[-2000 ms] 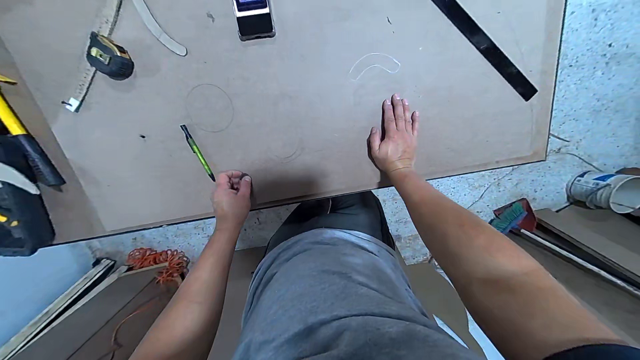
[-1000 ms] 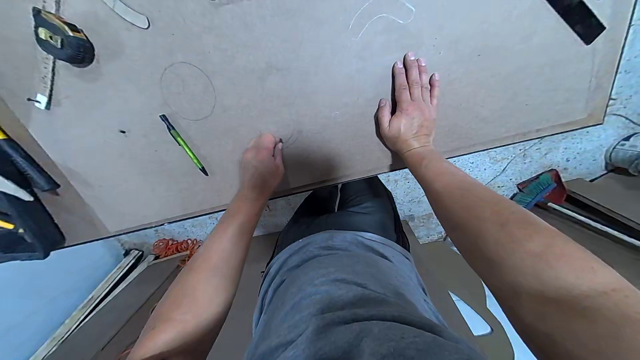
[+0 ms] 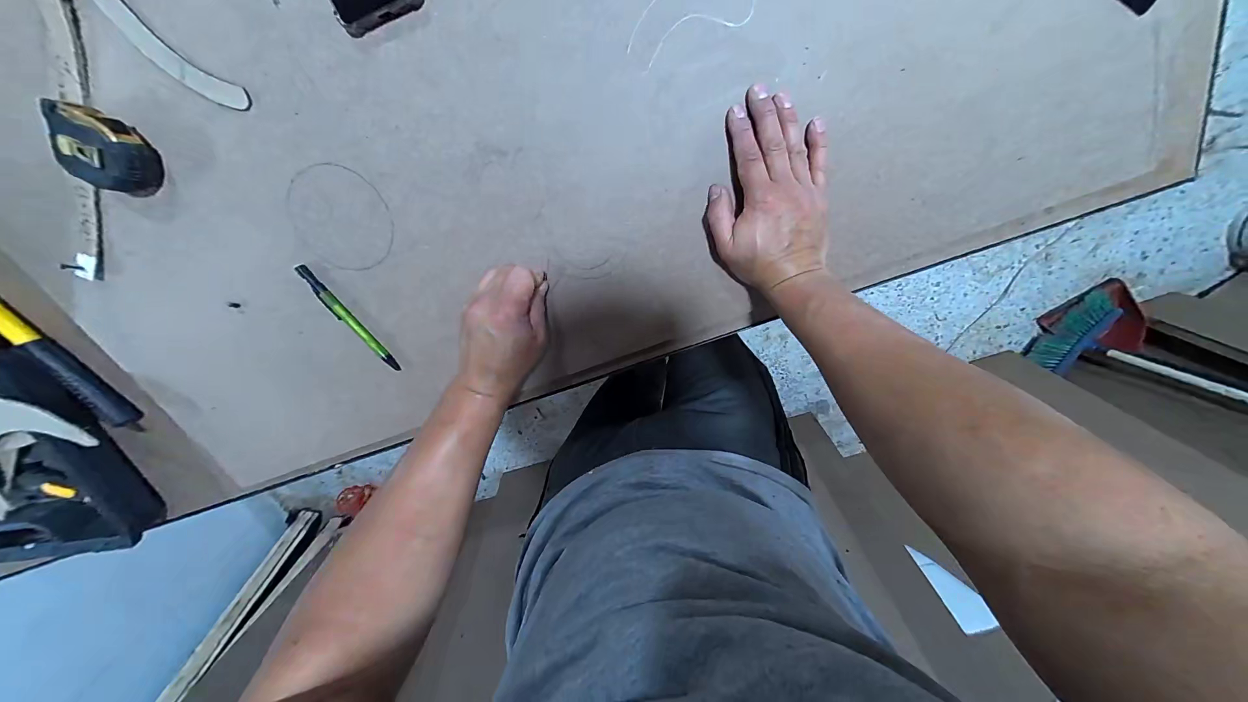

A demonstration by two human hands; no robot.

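Note:
My left hand (image 3: pixel 504 327) is closed in a fist on the brown board (image 3: pixel 507 205), near its front edge. A small thin tip shows between thumb and forefinger; the rest of what it pinches is hidden. Faint curved pencil lines (image 3: pixel 585 268) lie just right of this fist. My right hand (image 3: pixel 777 200) rests palm down and flat on the board, fingers pointing away from me, holding nothing. A green and black pen (image 3: pixel 348 317) lies left of my left hand, below a drawn circle (image 3: pixel 339 216). White curved lines (image 3: pixel 697 19) are drawn beyond my right hand.
At the left lie a tape measure (image 3: pixel 102 146), a curved pale strip (image 3: pixel 175 58) and a black power tool (image 3: pixel 68 478) beside a yellow and black handle (image 3: pixel 68 366). A dark object (image 3: pixel 375 12) sits at the far edge. A brush (image 3: pixel 1075 331) and red dustpan (image 3: pixel 1123 314) are right, below the board.
My left hand has moved right, away from the pen's lower end, to the faint curved lines. My right hand stays flat on the board. The view has shifted somewhat.

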